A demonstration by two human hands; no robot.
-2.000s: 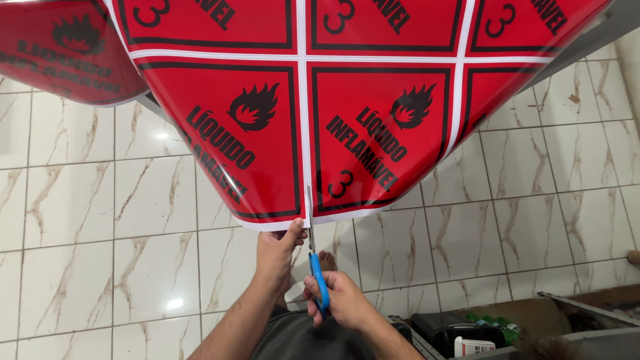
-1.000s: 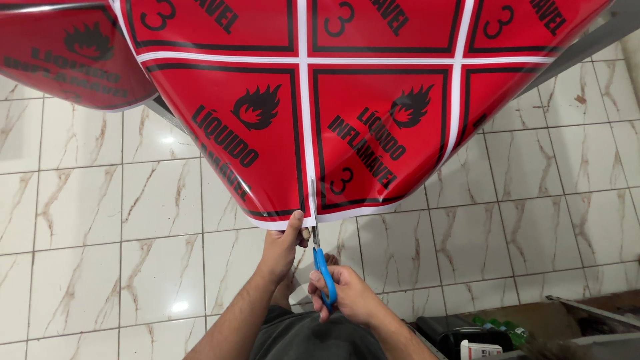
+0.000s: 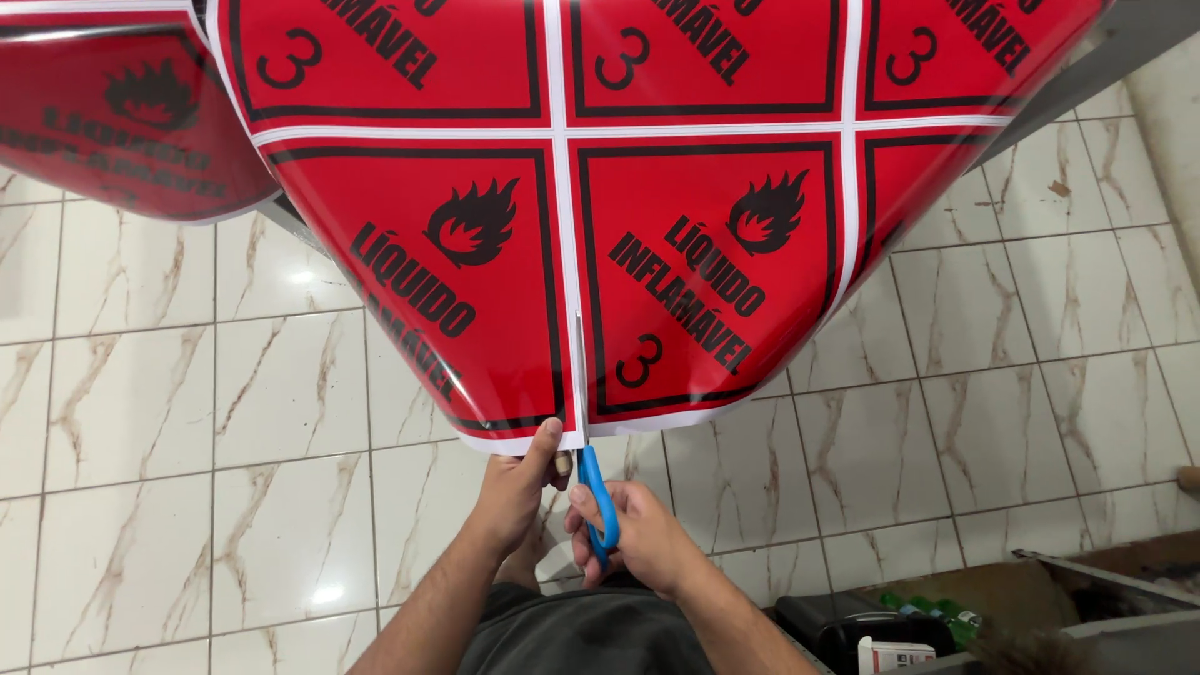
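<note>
A large glossy sheet of red hazard labels (image 3: 712, 281), with black flames, lettering and white gaps between labels, hangs down in front of me. My left hand (image 3: 530, 478) pinches its white bottom edge, thumb on top, just left of the scissors. Blue-handled scissors (image 3: 600, 506) are in my right hand (image 3: 637, 534), with fingers in the loops. Their blades point away from me along the white gap between two bottom labels. The lower blade is hidden by the sheet, and how far the blades are apart is hard to tell.
Another hanging part of red printed sheet (image 3: 122, 122) is at the upper left. Grey metal edging (image 3: 1097, 84) shows behind the sheet at right. Marbled floor tiles (image 3: 291, 375) lie below. At lower right are a black case (image 3: 825, 628), green bottles (image 3: 928, 609) and a white box (image 3: 895, 656).
Both hands keep their hold, on the sheet's edge and on the scissors. The scissors' blades stay in the white gap between the same two labels.
</note>
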